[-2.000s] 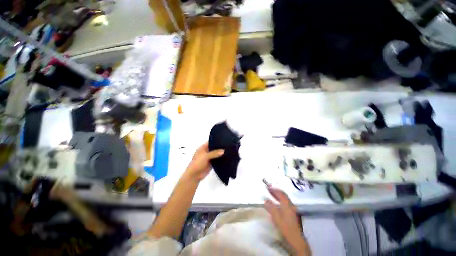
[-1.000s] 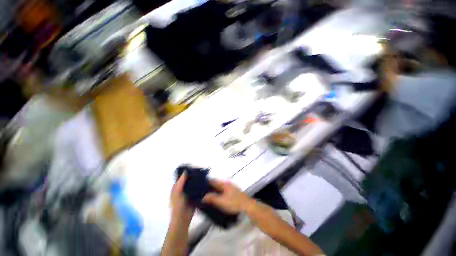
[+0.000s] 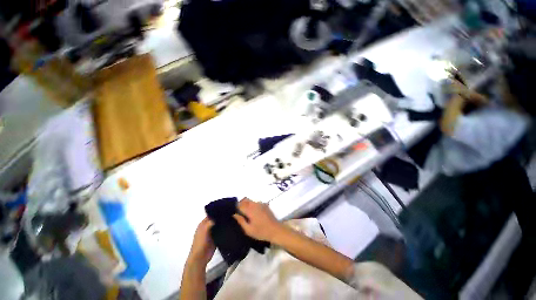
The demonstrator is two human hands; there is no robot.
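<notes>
A small black piece (image 3: 228, 229) of dark fabric, seemingly more than one layer, is held over the front edge of the white sewing table (image 3: 176, 181). My left hand (image 3: 204, 239) grips its left edge. My right hand (image 3: 256, 219) grips its upper right side, fingers over the cloth. The fingertips are partly hidden by the cloth. The white sewing machine head (image 3: 329, 137) stands to the right of my hands. The shears (image 3: 326, 170), with green and yellow handle loops, lie by the machine's front side.
A wooden board (image 3: 132, 111) lies at the back left. A large black fabric pile (image 3: 241, 44) is behind the table. A small dark piece (image 3: 273, 142) lies left of the machine head. Another person (image 3: 479, 140) works at the right. A blue strip (image 3: 124, 237) is at the table's left end.
The view has turned right. My right hand, apart from the cloth two seconds ago, now holds it with my left hand. The piece has come closer to my body.
</notes>
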